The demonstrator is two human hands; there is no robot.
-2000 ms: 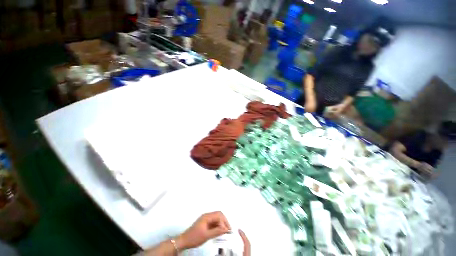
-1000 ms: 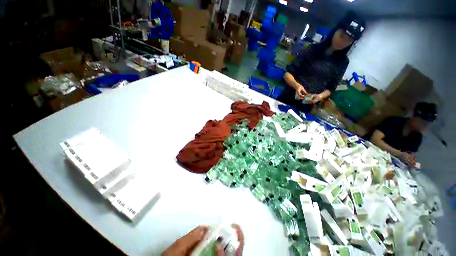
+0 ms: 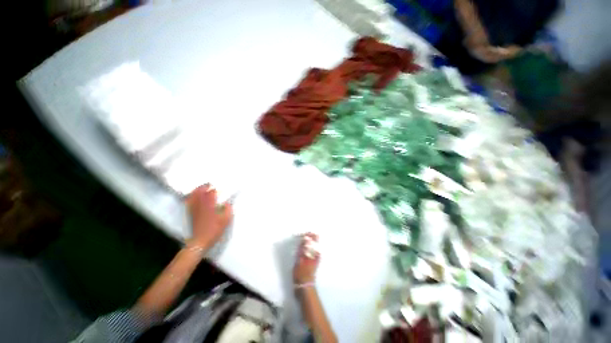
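The frame is blurred. My left hand (image 3: 209,218) is at the near end of the row of white filled cartons (image 3: 137,114) on the left of the table; its fingertips meet white there, and I cannot tell whether they grip a carton. My right hand (image 3: 307,260) is over the table's near middle, fingers curled, with a pale spot at the fingertips that I cannot make out. Green bottles (image 3: 375,144) lie heaped right of centre. Loose white cartons (image 3: 509,201) are piled along the right.
A rust-brown cloth (image 3: 305,110) lies crumpled behind and left of the bottles. More dark red cloth (image 3: 410,331) shows at the near right edge. A person's arm (image 3: 472,30) is across the table at the top right. The white table (image 3: 221,47) has a curved near-left edge.
My hands have moved apart from around the carton they held together; the left went left and forward to the carton row. The view has tilted down and blurred.
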